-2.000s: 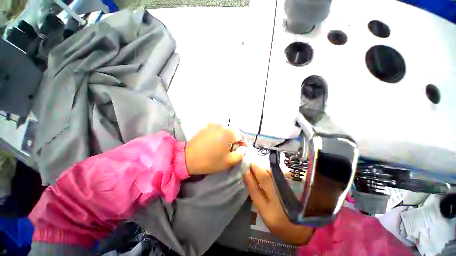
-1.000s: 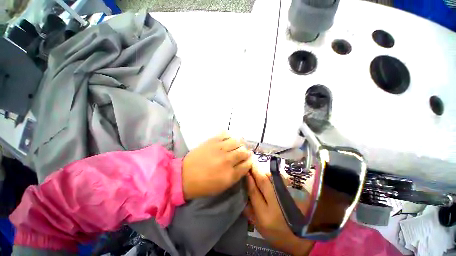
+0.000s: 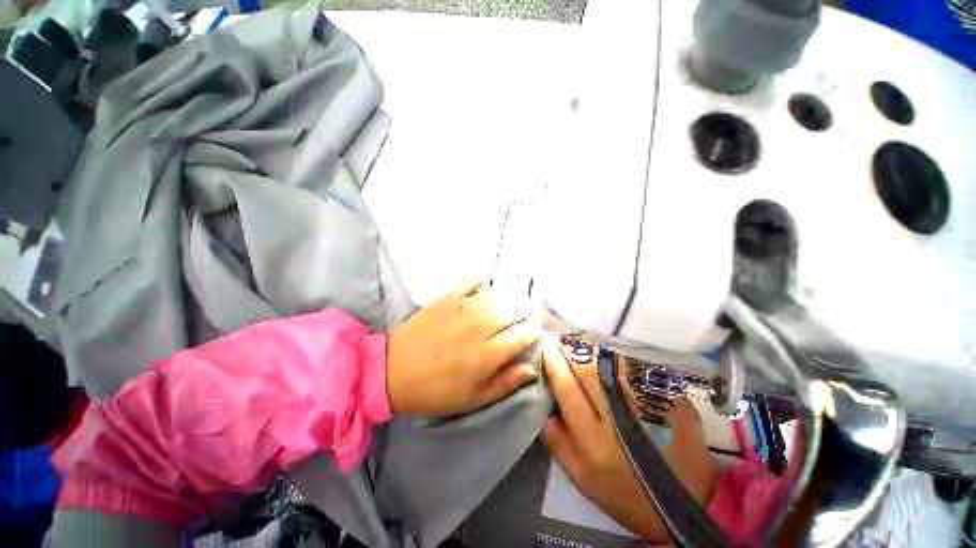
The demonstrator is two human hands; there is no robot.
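A grey garment piece (image 3: 289,241) lies heaped left of the sewing machine head (image 3: 835,289), and its lower part runs under my left arm to the front edge. My left hand (image 3: 460,353) is closed on the cloth near the needle area, fingers bent. My right hand (image 3: 615,450) holds the cloth's right edge with its fingertips, close to my left fingertips. The shiny metal guard (image 3: 856,455) and a dark bar (image 3: 653,471) cross in front of my right hand and wrist. The needle and the exact stitching point are hidden or washed out.
Pink and blue pens (image 3: 762,428) lie right of my right hand, behind the guard. Crumpled white paper or cloth (image 3: 920,514) is at the far lower right. A ruler strip (image 3: 573,538) runs along the front edge. Dark grey parts (image 3: 37,150) stand at the far left.
The machine head has shifted right in the view, uncovering the pens. My hands stay together at the cloth edge; my left hand is flatter than two seconds ago. The heap has hardly moved.
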